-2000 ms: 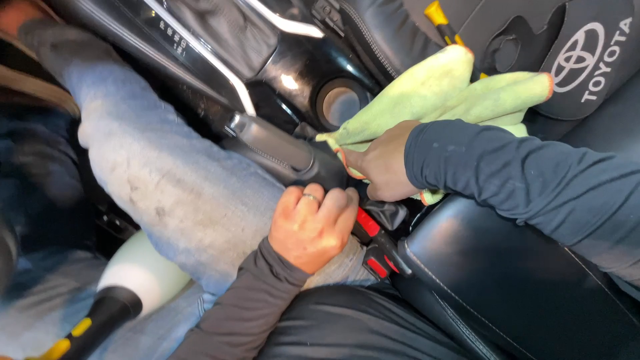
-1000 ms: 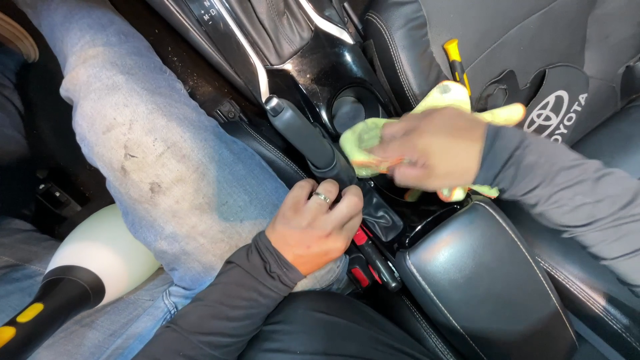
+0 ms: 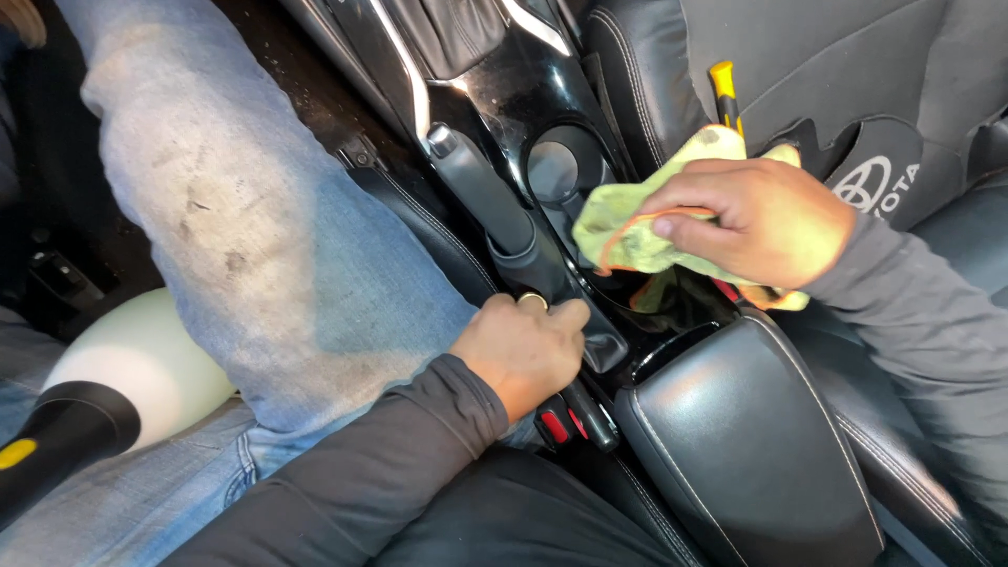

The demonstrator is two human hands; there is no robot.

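My right hand (image 3: 760, 220) grips a yellow-green microfiber cloth (image 3: 622, 220) with orange edging, bunched over the right side of the console's cup holder (image 3: 554, 169). My left hand (image 3: 524, 346), with a ring on one finger, rests with curled fingers by the base of the handbrake lever (image 3: 484, 193). Whether those fingers hold anything is hidden. Just below it are the seat belt buckles, one with a red button (image 3: 554, 426). The glossy black console trim (image 3: 535, 94) runs up from the cup holder.
A padded armrest (image 3: 748, 441) stands at the lower right. On the passenger seat lie a yellow-and-black handle (image 3: 725, 94) and a dark Toyota-marked item (image 3: 882, 169). A lit white lamp-like object (image 3: 142, 370) with a black grip lies beside the jeans-clad leg (image 3: 236, 197).
My right hand has drawn the cloth away from beside the handbrake lever toward the passenger seat, exposing more of the console behind the cup holder. My left hand has stayed near the lever's base.
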